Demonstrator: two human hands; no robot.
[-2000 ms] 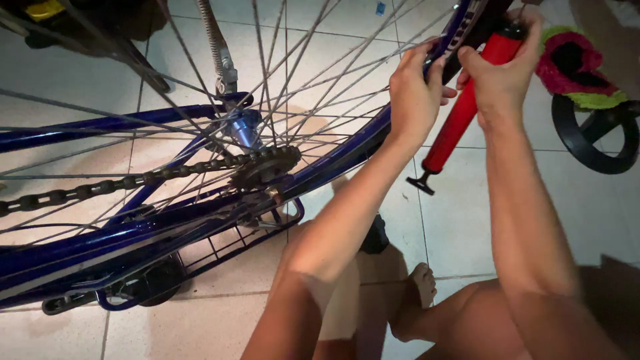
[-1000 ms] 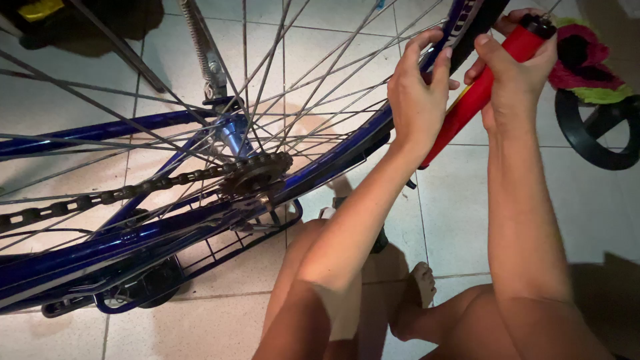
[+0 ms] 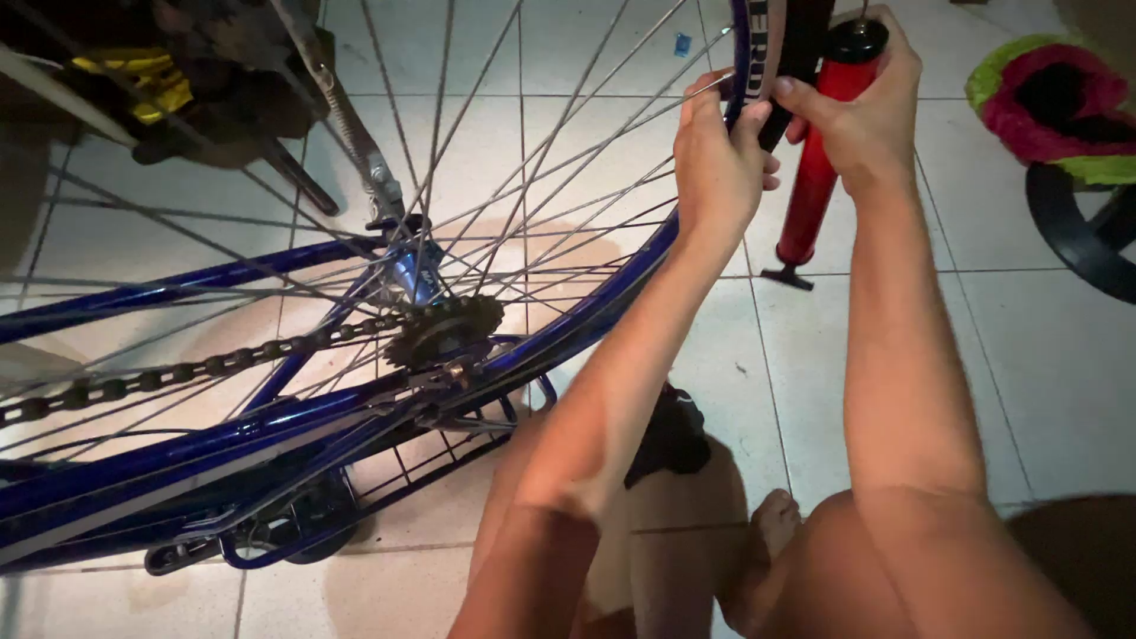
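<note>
A blue bicycle wheel rim with steel spokes and a black tire runs up the view from the blue frame. My left hand is closed around the rim near the upper middle, thumb towards the tire. My right hand grips the upper part of a red hand pump, just right of the tire, with its thumb reaching towards the tire. The pump hangs slightly tilted, its black T-handle at the bottom. Any valve is hidden. The sprocket and chain sit left of my left arm.
A black wire rack lies under the frame. A pink and green cloth item rests by a black round object at right. Dark things with a yellow piece are at upper left. My bare foot is on the tiled floor.
The pump's lower end and handle, mostly hidden behind my left hand and the wheel one second ago, now show between my arms. Both hands remain at the rim and pump.
</note>
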